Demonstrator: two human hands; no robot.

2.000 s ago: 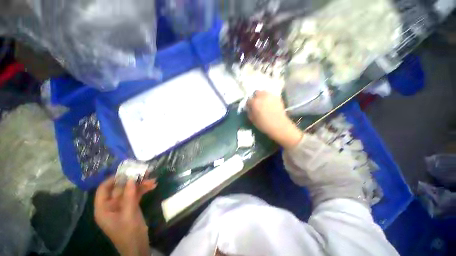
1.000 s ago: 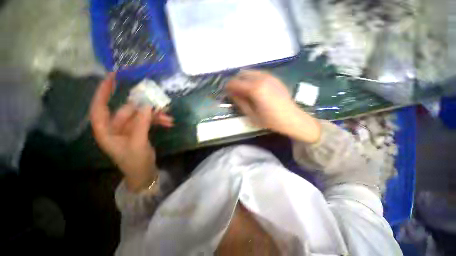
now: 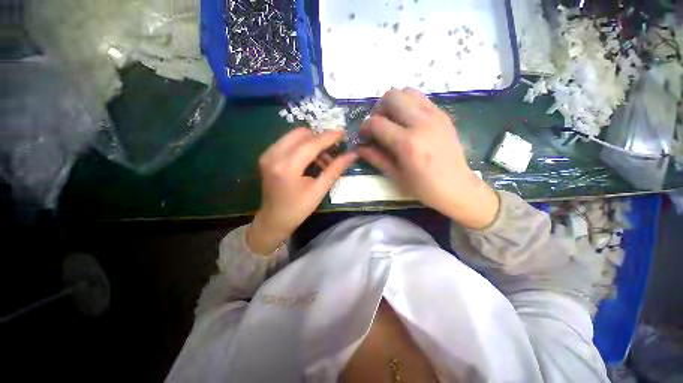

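My left hand (image 3: 293, 176) and my right hand (image 3: 423, 146) meet above the front of the bench, fingers bent and fingertips almost touching. Something small and greyish shows between the fingertips, too blurred to name. The fingers hide most of that spot, so I cannot tell which hand grips it. A white strip (image 3: 363, 190) lies at the bench edge under my hands, partly covered by the right one. A white squarish housing (image 3: 513, 152) lies on the green bench to the right of my right hand.
A blue bin (image 3: 262, 84) of dark metal pins and a white tray (image 3: 419, 52) with scattered small grey parts stand behind. Small white caps (image 3: 320, 112) lie before the bin. White parts (image 3: 588, 90) and a clear plastic box (image 3: 636, 153) are right; a blue crate (image 3: 640, 277) is below.
My left hand has moved right and my right hand has stayed near the middle, so their fingertips now meet. The white housing seen in my left hand no longer shows. The view has shifted.
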